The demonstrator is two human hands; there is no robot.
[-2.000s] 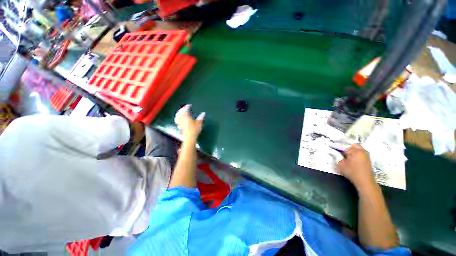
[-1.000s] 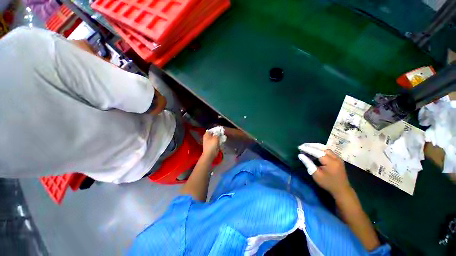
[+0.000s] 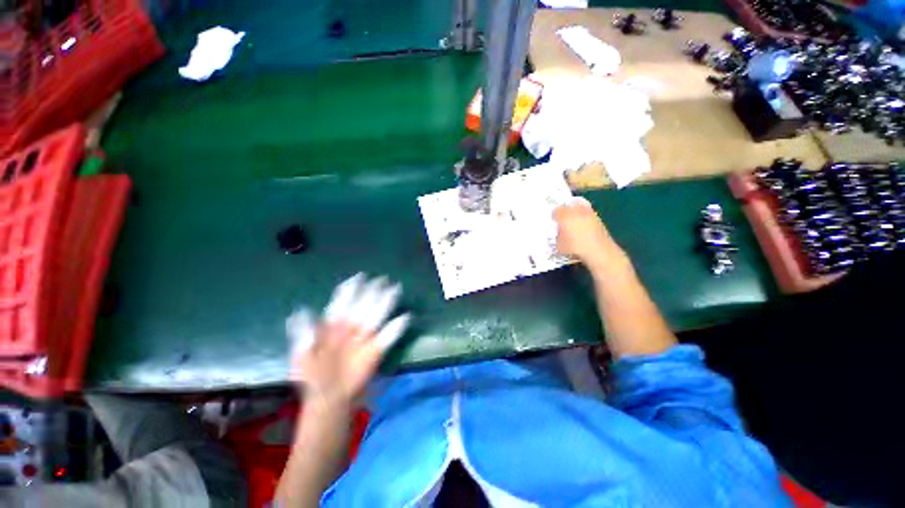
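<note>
My left hand [image 3: 342, 337] is spread over the bench's front edge, blurred, with white covers on its fingers; I see nothing in it. My right hand [image 3: 578, 230] is at the right edge of the white paper mat [image 3: 496, 256]; its fingertips blend into white and I cannot tell what they hold. A small clear-grey bottle with a dark top [image 3: 476, 189] stands on the mat's upper edge. A small round black thing [image 3: 293, 239] lies on the green mat left of the paper. A black and silver part [image 3: 716, 240] lies alone at the right.
Red plastic trays [image 3: 94, 248] are stacked at the left. A grey post [image 3: 504, 79] rises behind the bottle, by an orange-red box [image 3: 523, 104]. White wipes [image 3: 595, 119] lie on brown board. A parts-filled tray [image 3: 774, 238] and a parts heap [image 3: 843, 84] are at the right.
The view has swung right. My left hand has come up from below the bench edge, and the white wad seen in it no longer shows. My right hand has moved onto the paper.
</note>
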